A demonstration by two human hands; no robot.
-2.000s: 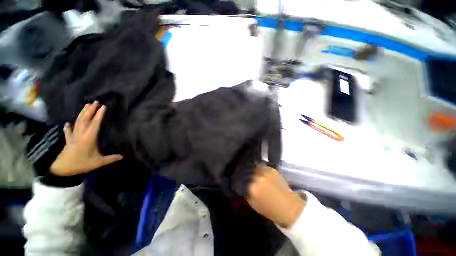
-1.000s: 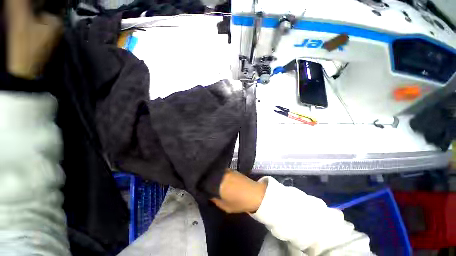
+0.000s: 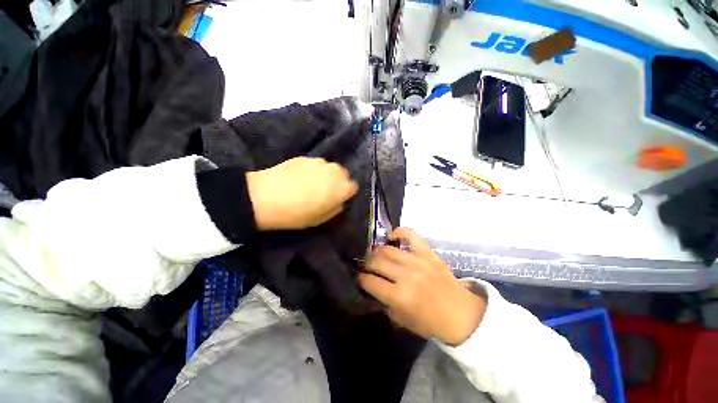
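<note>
A dark charcoal garment [image 3: 275, 130] lies under the presser foot [image 3: 377, 124] and spreads left and over the table's front edge. A narrow dark band [image 3: 390, 177] runs from the foot toward me, with a thin pale line beside it. My left hand [image 3: 303, 193] is curled on the cloth left of the band; its fingertips are partly hidden, so its grip is unclear. My right hand [image 3: 413, 283] pinches the garment and band edge at the table's front edge.
The white sewing machine [image 3: 590, 102] stands at the right. A smartphone [image 3: 501, 118] with a cable and thread snips [image 3: 466, 176] lie right of the needle. Blue crates [image 3: 590, 346] and a red item [image 3: 661, 354] are below the table. More dark cloth [image 3: 689, 216] is at the right.
My left hand has come from the far left onto the cloth near the needle. My right hand has moved slightly up and right, to the band edge. The view has shifted.
</note>
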